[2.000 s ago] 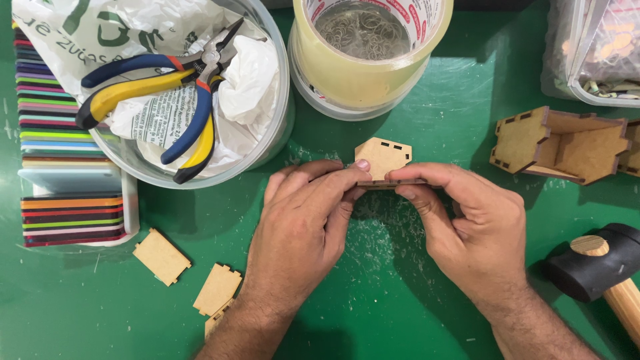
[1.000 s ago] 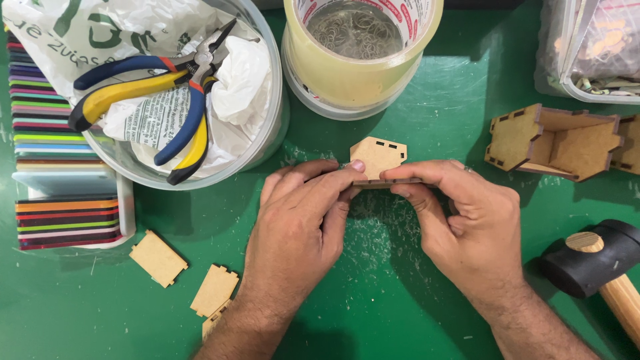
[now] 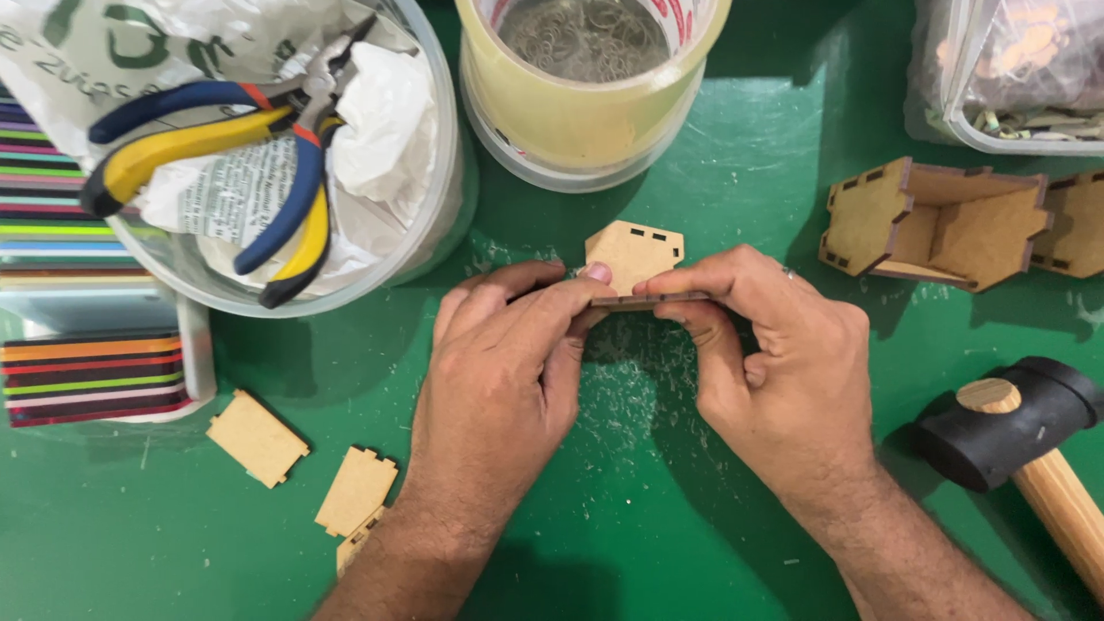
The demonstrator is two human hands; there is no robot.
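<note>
Both my hands meet below the roll of tape, on wooden fibreboard pieces. A slotted fibreboard panel (image 3: pixel 636 250) with angled corners faces up, and a second fibreboard panel (image 3: pixel 651 300), seen almost edge-on, meets its near side. My left hand (image 3: pixel 509 362) grips the joined panels at the left corner, its thumb and fingertips on both. Between thumb and forefinger my right hand (image 3: pixel 768 345) pinches the edge-on panel at its right end. Palms and lower fingers hide part of the joint. Loose tabbed panels (image 3: pixel 259 437) lie left of my left forearm, one partly covered by it.
A clear tub (image 3: pixel 461 185) with pliers and plastic bags stands at upper left, beside a rack of coloured sheets (image 3: pixel 95 379). A tape roll (image 3: pixel 595 112) holding small metal rings stands at top centre. Assembled fibreboard boxes (image 3: pixel 936 220), a rubber mallet (image 3: pixel 1009 423) and a plastic container (image 3: pixel 1026 142) are right.
</note>
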